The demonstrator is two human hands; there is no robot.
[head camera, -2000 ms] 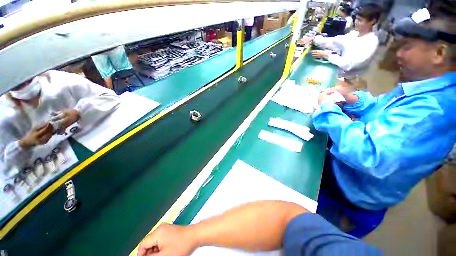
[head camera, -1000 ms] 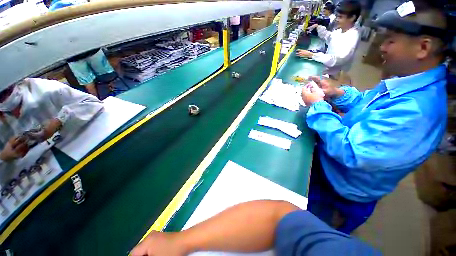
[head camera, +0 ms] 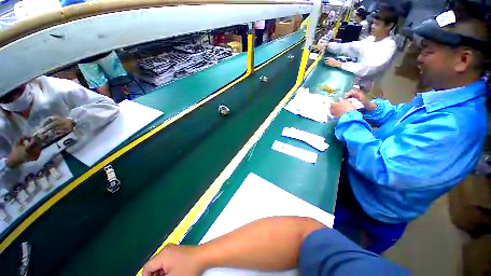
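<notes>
My right hand [head camera: 171, 261] lies at the bottom edge on the yellow belt border, its fingertips curled and partly cut off. I cannot see anything in it. My forearm crosses a white work mat [head camera: 258, 200]. My left hand is out of the picture. A smartwatch [head camera: 112, 180] with a pale strap lies on the dark green conveyor belt [head camera: 172, 161], beyond my hand. Another strap-like piece [head camera: 24, 259] lies at the lower left, and a further watch [head camera: 223, 110] lies up the belt.
A person in blue [head camera: 414, 145] sits at the right, hands on a small white item. Long white strips [head camera: 295, 151] and white packets [head camera: 309, 105] lie on the bench. Opposite, a masked person in white [head camera: 59, 102] works beside a row of watches [head camera: 32, 183]. A yellow post [head camera: 250, 53] stands beyond the belt.
The watches on the belt have moved up and to the right, and the strap-like piece at the lower left shows more fully. My right hand stays at the belt border, slightly shifted.
</notes>
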